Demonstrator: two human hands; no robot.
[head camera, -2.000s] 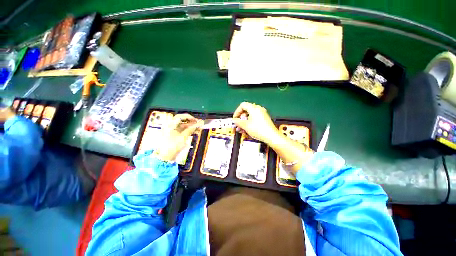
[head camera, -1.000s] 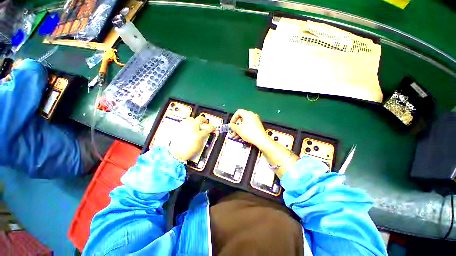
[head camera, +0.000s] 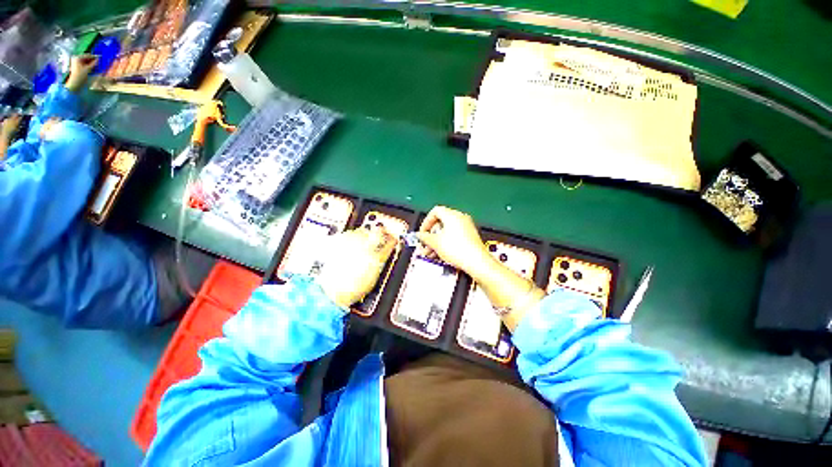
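A long black phone tray (head camera: 438, 212) lies in front of me with several orange-rimmed phone housings (head camera: 426, 296) in its slots. My left hand (head camera: 354, 264) is over the second housing from the left and covers part of it. My right hand (head camera: 452, 239) is over the top of the middle housing. A tiny pale adhesive piece (head camera: 410, 239) shows between the fingertips of both hands. The fingertips are close together and small, so the exact grip of each is hard to see. Silver tweezers (head camera: 638, 294) lie right of the tray.
A cream sheet (head camera: 584, 128) lies behind on a black tray. A small-parts box (head camera: 734, 201) and a dark machine (head camera: 798, 283) stand right. A bubble bag (head camera: 265, 160), an orange air gun (head camera: 210, 119), a red tray (head camera: 196, 342) and another person's sleeve (head camera: 55, 219) are left.
My view has turned left since the oldest frame. The strip between my hands shows much shorter now, and my fingertips are closer together. The person at left has raised a hand toward the back.
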